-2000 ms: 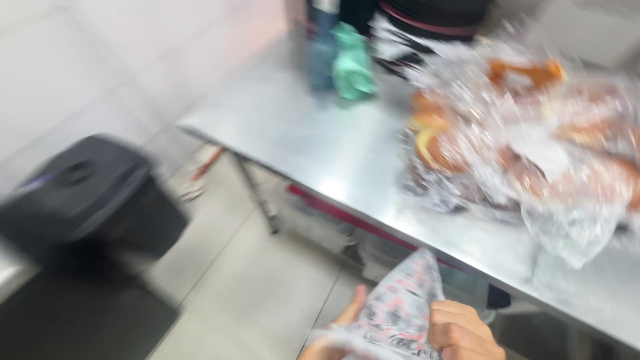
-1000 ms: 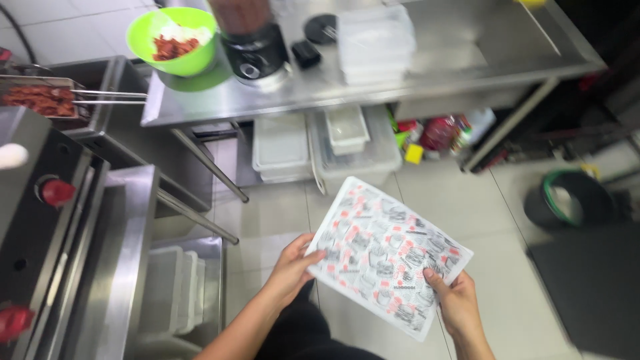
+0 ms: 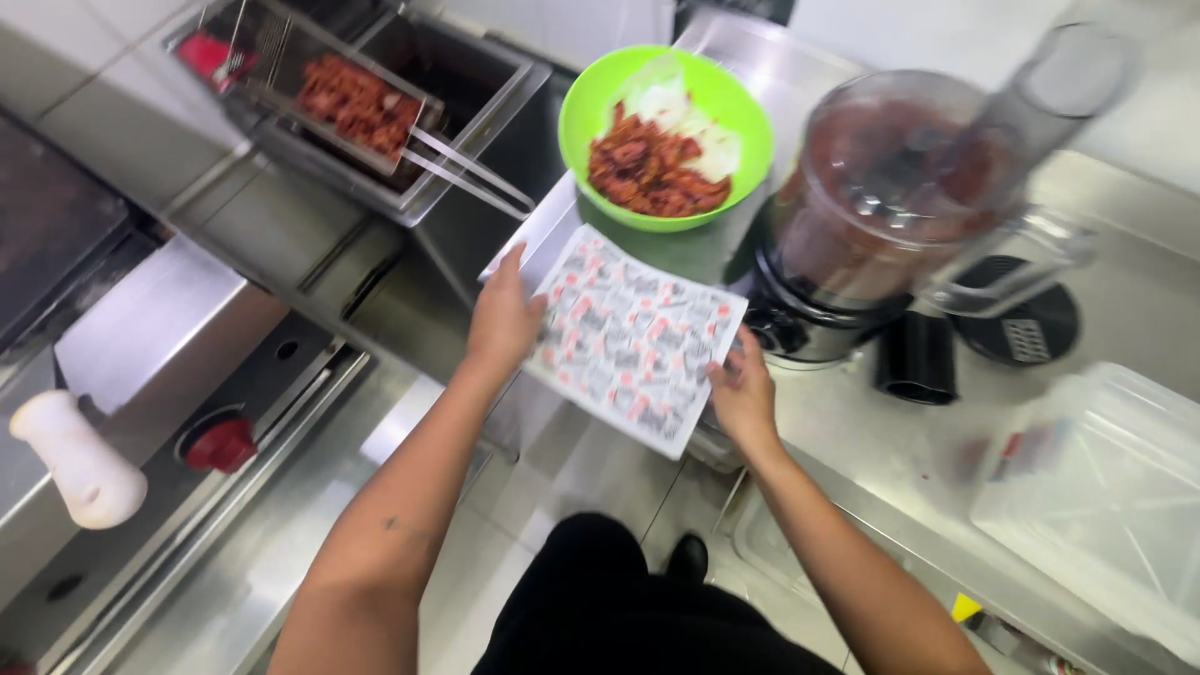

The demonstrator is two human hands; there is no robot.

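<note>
Printed food-wrapping paper [image 3: 633, 342], white with grey and red patterning, is held out flat between both hands. My left hand [image 3: 506, 314] grips its left edge, and my right hand [image 3: 742, 389] has the right edge between thumb and fingers. Whether it is one sheet or a stack, I cannot tell. Just beyond the paper, a lime-green bowl [image 3: 574, 141] holds browned meat pieces [image 3: 647, 173] and a white food. To the right of the bowl stands a food processor [image 3: 872, 216] with a reddish mix inside.
A fryer [image 3: 534, 89] at the upper left carries a wire basket [image 3: 361, 112] of fried meat. At the left is a griddle with a red knob [image 3: 220, 441]. The steel counter [image 3: 844, 422] bears a black disc-shaped part [image 3: 1017, 309], a black pusher [image 3: 919, 356] and a clear plastic container [image 3: 1106, 497].
The view has swung from the table with bagged bread to the counter with bowl and food processor, now closer. The paper, partly folded over at first, is now spread flat between both hands.
</note>
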